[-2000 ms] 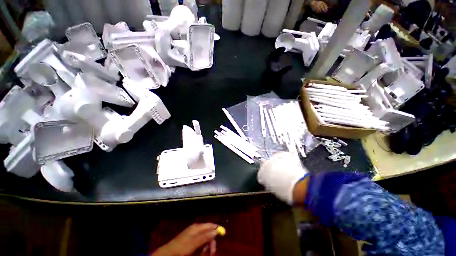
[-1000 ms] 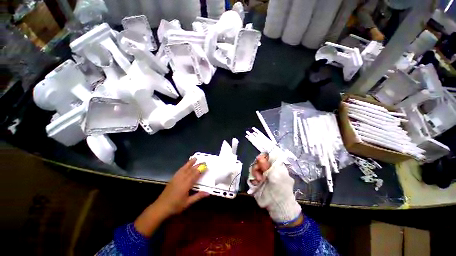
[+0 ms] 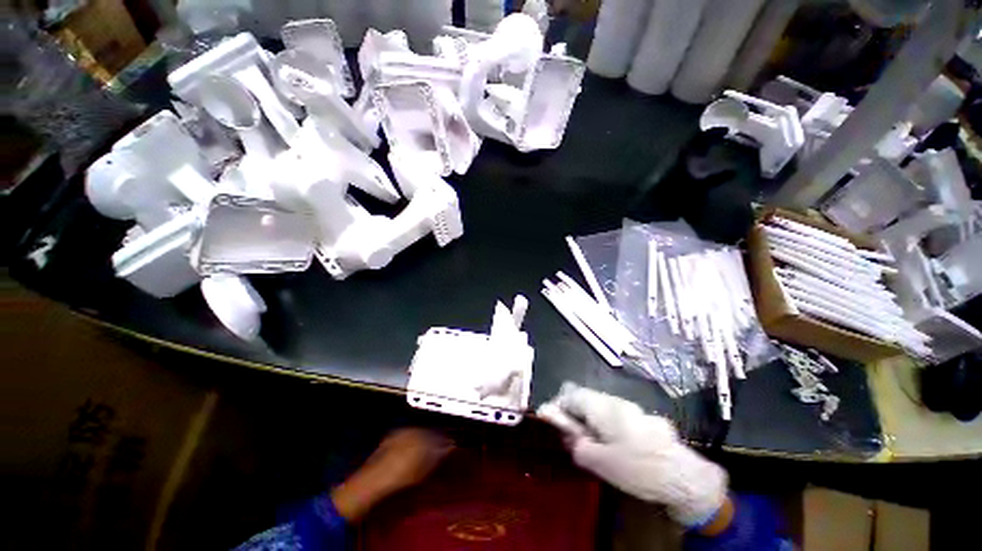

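Note:
A white housing [image 3: 458,371] sits on the bench close to its front edge, with its fin and a small arm pointing up at its right end. My right hand [image 3: 635,447], in a white knitted glove, is just right of the housing, fingertips pinched together beside its lower right corner; whether they hold something small or thin is unclear. My bare left hand [image 3: 404,461] is below the bench edge, lower left of the housing, dark and blurred; its fingertips are hard to see. Loose white rods [image 3: 587,318] lie behind my right hand, beside a clear polybag [image 3: 635,264] bearing more rods.
A heap of white housings [image 3: 258,231] fills the left side. On the right are a carton [image 3: 767,291] of white rods, small pale pieces [image 3: 813,382] and more housings [image 3: 878,194]. A slanted pale post [image 3: 861,124] and tall white columns [image 3: 673,48] stand behind.
My left hand has come off the housing and moved down below the bench edge. My right hand has moved slightly down and right, its fingers now pointing left toward the housing.

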